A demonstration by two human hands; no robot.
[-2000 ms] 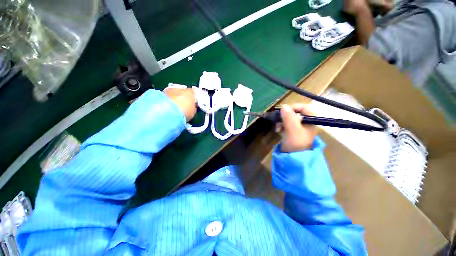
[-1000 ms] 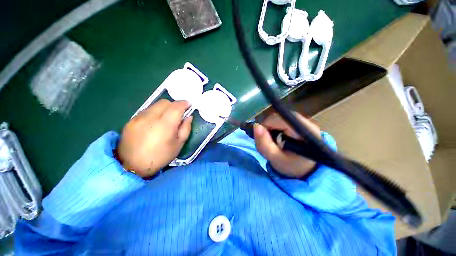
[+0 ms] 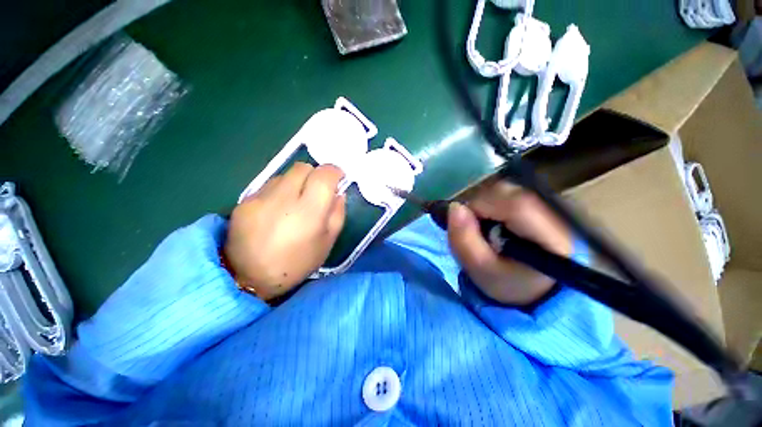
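Observation:
Two white plastic loop housings lie side by side on the green bench, one with its round disc end (image 3: pixel 334 140) up and left, the other (image 3: pixel 386 175) nearer my right. My left hand (image 3: pixel 284 229) is on them, fingers pressing between the two; it hides part of the loops. My right hand (image 3: pixel 511 242) holds the black soldering iron (image 3: pixel 444 215) like a pen. Its narrow tip is at the lower edge of the right disc; whether it touches cannot be told. The thick black cord crosses the view, blurred.
More white loops (image 3: pixel 528 46) lie at the upper right, others (image 3: pixel 29 283) at the left edge. A wire bundle (image 3: pixel 121 104) lies upper left. A grey-brown pad (image 3: pixel 365 23) is at the top. An open cardboard box (image 3: pixel 618 200) with white parts stands right.
Over two seconds the view has tilted down and closer. The left hand moved from several loops to two lying flat, and the iron tip came to the right disc. In the last second little changed.

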